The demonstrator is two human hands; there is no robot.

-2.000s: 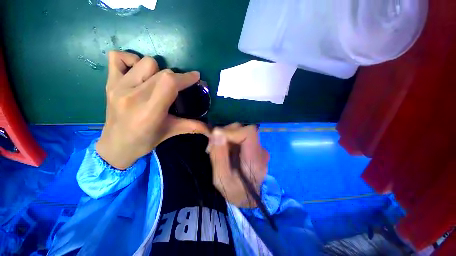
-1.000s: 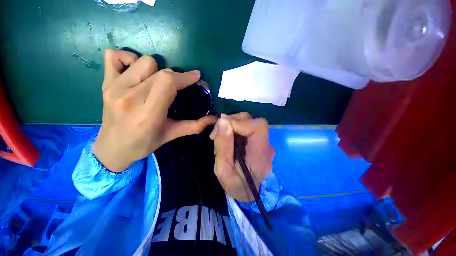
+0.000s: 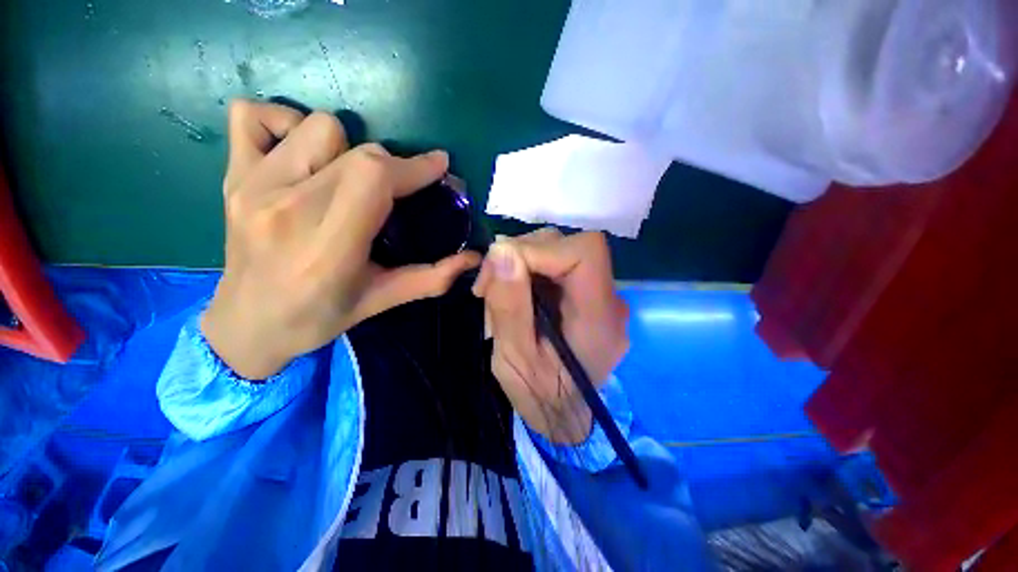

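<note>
A round lens assembly with dark shiny glass and a black rim is held between the thumb and index finger of my left hand, at the table's near edge. My right hand holds a thin black cleaning stick like a pen, its shaft slanting down to the right. The right fingertips are close to the left thumb tip, beside the lens rim. The stick's working tip is too small to make out. A small white wipe lies on the green table right of the lens.
A translucent solvent bottle stands at the upper right, behind the wipe. Stacked red foam trays fill the right side. A red-orange tray edge shows at the left. The green table has wet marks.
My right hand has moved slightly right and up, and the stick's shaft has shifted right. My left hand has shifted slightly and still holds the lens.
</note>
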